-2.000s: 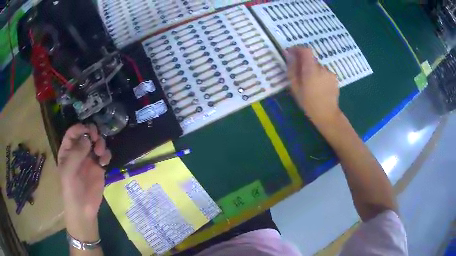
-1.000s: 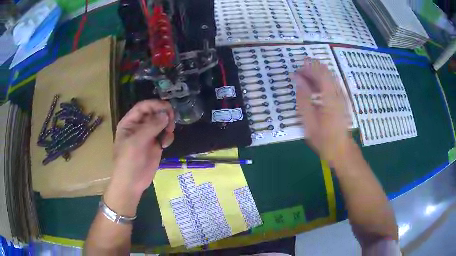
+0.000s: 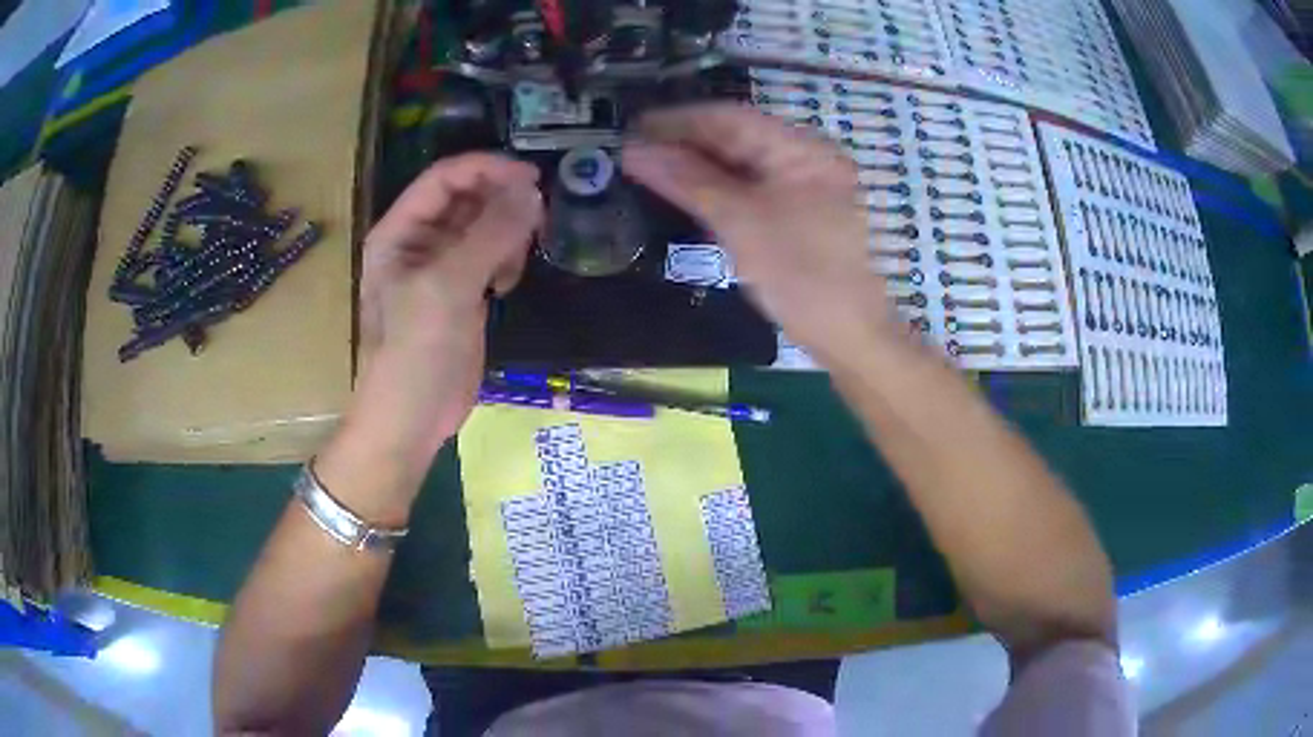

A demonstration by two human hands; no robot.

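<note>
The black bench press [image 3: 605, 36] stands at the top centre, with a silver round nest [image 3: 590, 238] below its linkage. My left hand [image 3: 454, 245] is just left of the nest, fingers curled; whether it holds a small part is hidden. My right hand [image 3: 756, 202] is blurred, just right of the nest, its fingertips together near the nest's top; what it holds cannot be told. White trays [image 3: 1068, 346] with rows of link parts [image 3: 984, 252] lie to the right.
Dark ribbed sticks [image 3: 216, 267] lie on brown cardboard [image 3: 245, 403] at left. More cardboard [image 3: 43, 418] is stacked at the far left. Pens [image 3: 619, 403] and a yellow label sheet [image 3: 662, 446] lie in front of the press. White trays [image 3: 1202, 87] are stacked at the far right.
My right hand has moved left from over the trays to the press nest. My left hand has stayed near the nest, its fingers now nearer the top of it. The view has shifted.
</note>
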